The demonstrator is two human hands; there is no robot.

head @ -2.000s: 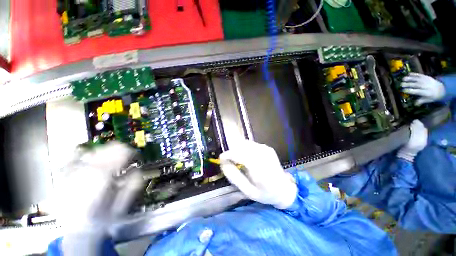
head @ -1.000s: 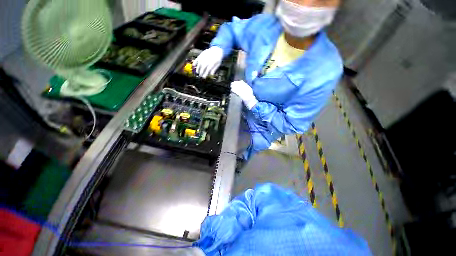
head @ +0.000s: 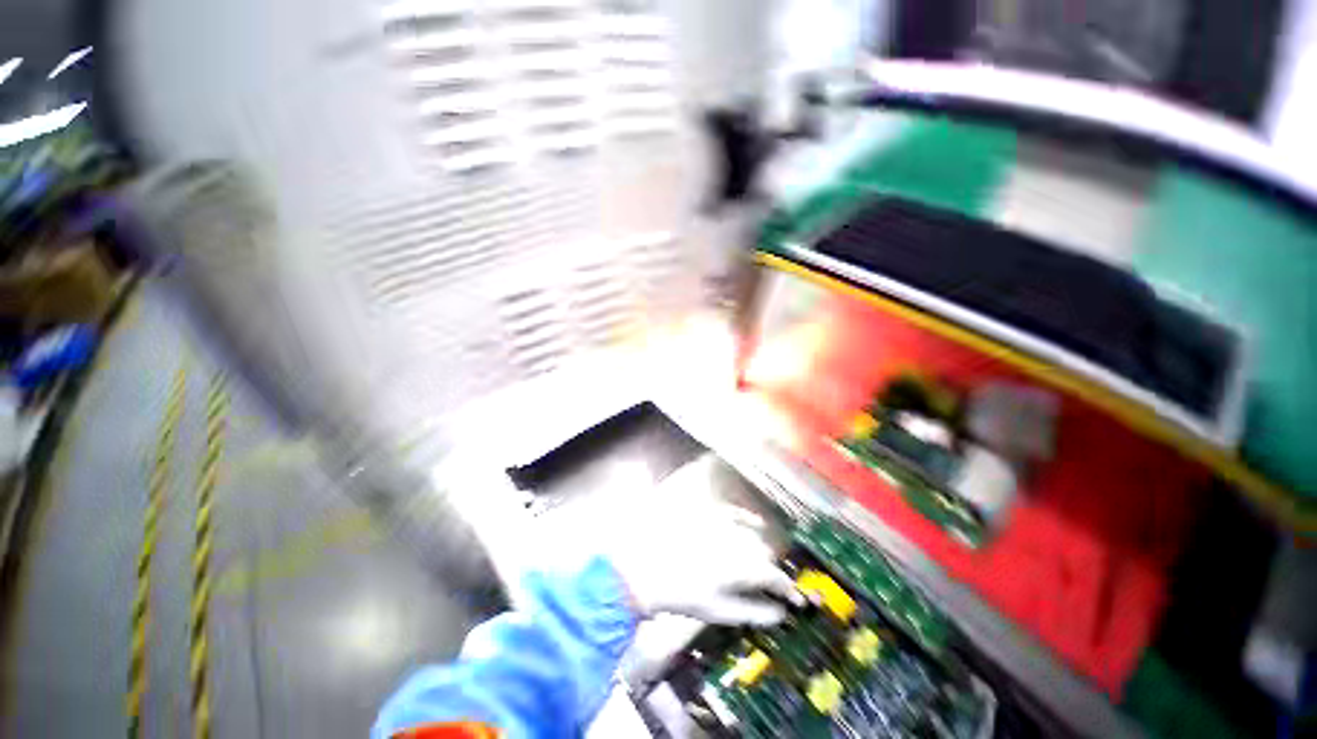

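A green circuit board (head: pixel 881 686) with yellow blocks lies in a dark pallet at the lower middle, cut off by the bottom edge. A green strip with pale dots (head: pixel 874 575) runs along its far edge. My left hand (head: pixel 708 556), in a white glove, reaches over the board's left end, fingertips beside a yellow block (head: pixel 825 593). It is overexposed and blurred, so whether it grips anything cannot be seen. My right hand is not in view.
A large pale vented machine (head: pixel 506 173) stands beyond the line. To the right, another board (head: pixel 924 469) lies on a red mat (head: pixel 1062 578), under a green-topped bench (head: pixel 1228 274) with a dark keyboard (head: pixel 1011 296). Floor with yellow-black stripes (head: pixel 202 534) shows at the left.
The view has swung from the neighbouring worker to the machine end of the line. My left hand has come into view over the board; the worker and fan have left the view.
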